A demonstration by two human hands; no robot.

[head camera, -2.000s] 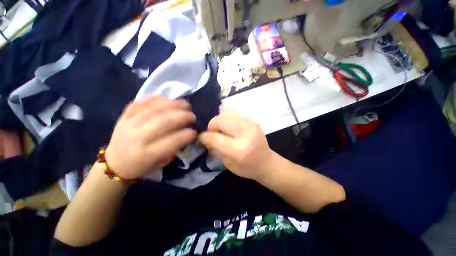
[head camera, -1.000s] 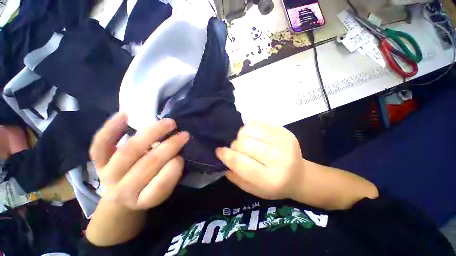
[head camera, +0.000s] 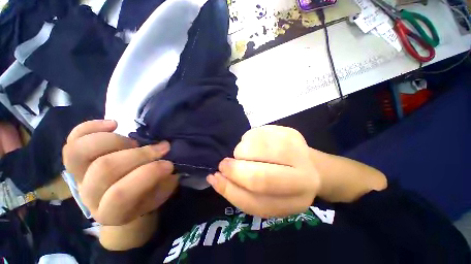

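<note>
A navy fabric piece (head camera: 201, 116) joined to a white piece (head camera: 150, 56) is held up in front of my chest. A light stitch line runs along its lower navy edge between my hands. My left hand (head camera: 121, 172) grips the edge on the left, fingertips pinching the navy cloth. My right hand (head camera: 271, 172) pinches the same edge on the right. The white piece curves up behind the navy one, towards the machine bed. A little pale fabric shows under the navy edge.
Navy and white pieces (head camera: 77, 56) lie heaped at left. Scissors (head camera: 419, 38) with red and green handles lie on paper labels (head camera: 374, 20) on the white table (head camera: 289, 77). A black cable (head camera: 331, 56) runs from a phone (head camera: 316, 4). Another person's forearm (head camera: 54, 192) shows at far left.
The seam edge is now pulled straighter between my fingertips. My left hand has shifted a little left. The phone and table have moved up in view, and the phone is mostly cut off.
</note>
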